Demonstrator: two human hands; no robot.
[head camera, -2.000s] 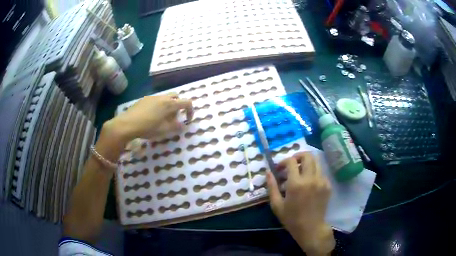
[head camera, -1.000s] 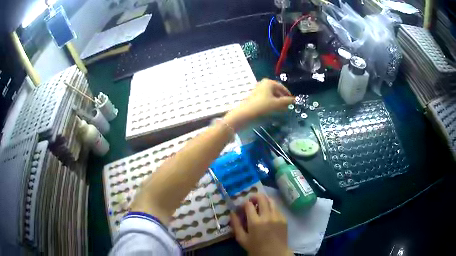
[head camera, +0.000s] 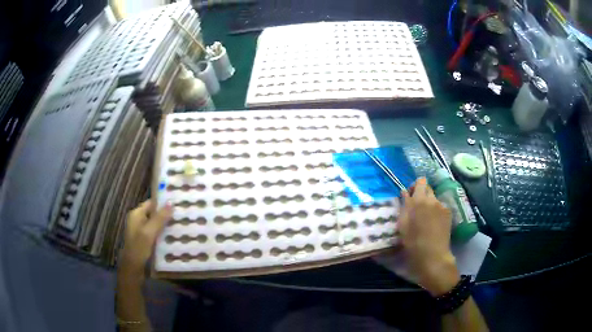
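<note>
A white slotted tray (head camera: 210, 194) with a brown edge lies in front of me. My left hand (head camera: 144, 233) grips its left edge, thumb on top. My right hand (head camera: 425, 224) is at the tray's right side, with slim metal tweezers (head camera: 387, 171) between its fingertips, pointing up and left over a blue plastic sheet (head camera: 373, 175). The palm hides the tray's right corner. A thin cotton swab (head camera: 338, 217) and a small pale yellow lump (head camera: 189, 168) lie on the tray.
A green bottle (head camera: 462, 217) lies on white paper (head camera: 477, 253) beside my right hand. Beyond are another pair of tweezers (head camera: 433, 148), a pale green disc (head camera: 468, 166), loose metal parts (head camera: 472, 113) and a clear blister tray (head camera: 529, 178). Stacked trays (head camera: 107, 175) stand left; another slotted tray (head camera: 341, 65) lies behind.
My left hand has come back from the loose metal parts to the tray's left edge. My right hand has moved up along the tray's right side. The tray sits straighter, and the camera view has shifted.
</note>
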